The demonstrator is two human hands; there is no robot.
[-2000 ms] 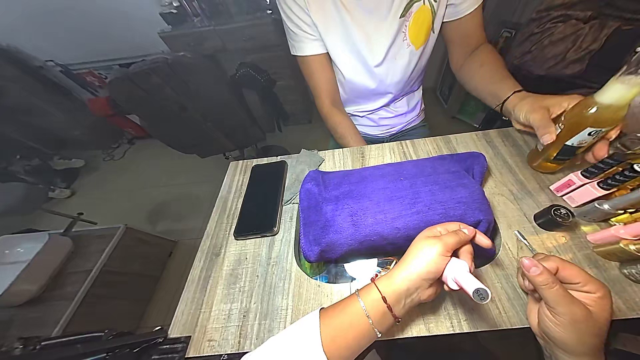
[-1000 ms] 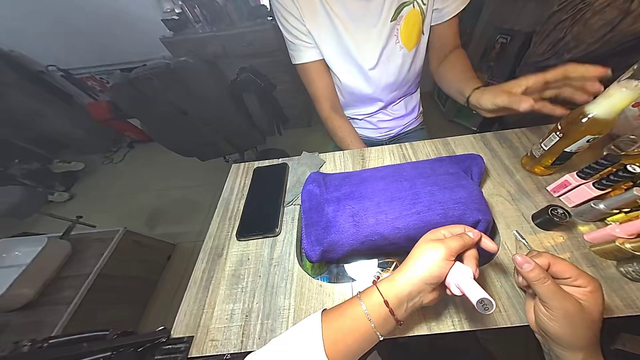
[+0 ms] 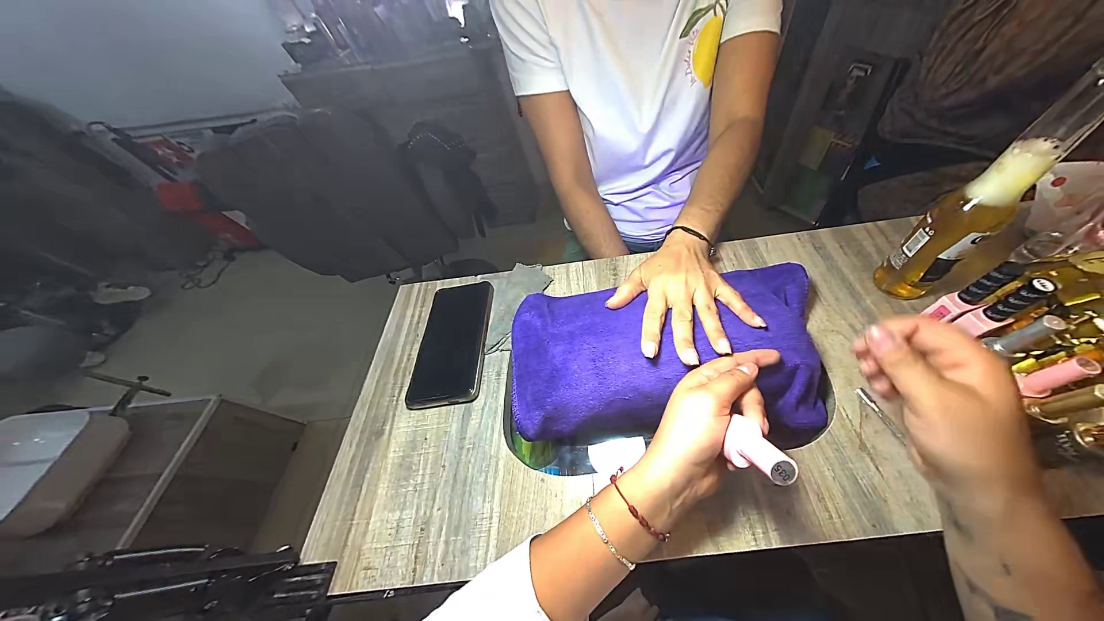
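Note:
My left hand (image 3: pixel 711 414) holds a pink nail polish bottle (image 3: pixel 761 450) against its palm, its index finger stretched toward the other person's fingertips. That person's hand (image 3: pixel 681 297) lies palm down, fingers spread, on a cushion wrapped in a purple towel (image 3: pixel 586 362). To the right, my right hand (image 3: pixel 949 397) is raised above the table, blurred, with curled fingers. A thin metal-tipped brush or tool (image 3: pixel 880 410) shows beside it; whether the fingers grip it cannot be told.
A black phone (image 3: pixel 450 345) and a grey cloth (image 3: pixel 516 297) lie left of the cushion on the wooden table (image 3: pixel 388 500). At the right stand a glass bottle of amber drink (image 3: pixel 949 224) and several polish bottles (image 3: pixel 1059 376). A mirror-like surface (image 3: pixel 561 457) shows under the cushion.
The other person's hand, earlier at the drink bottle and then raised beside it, now rests on the purple towel. My right hand has changed its pose, its fingers now turned away from the brush tip.

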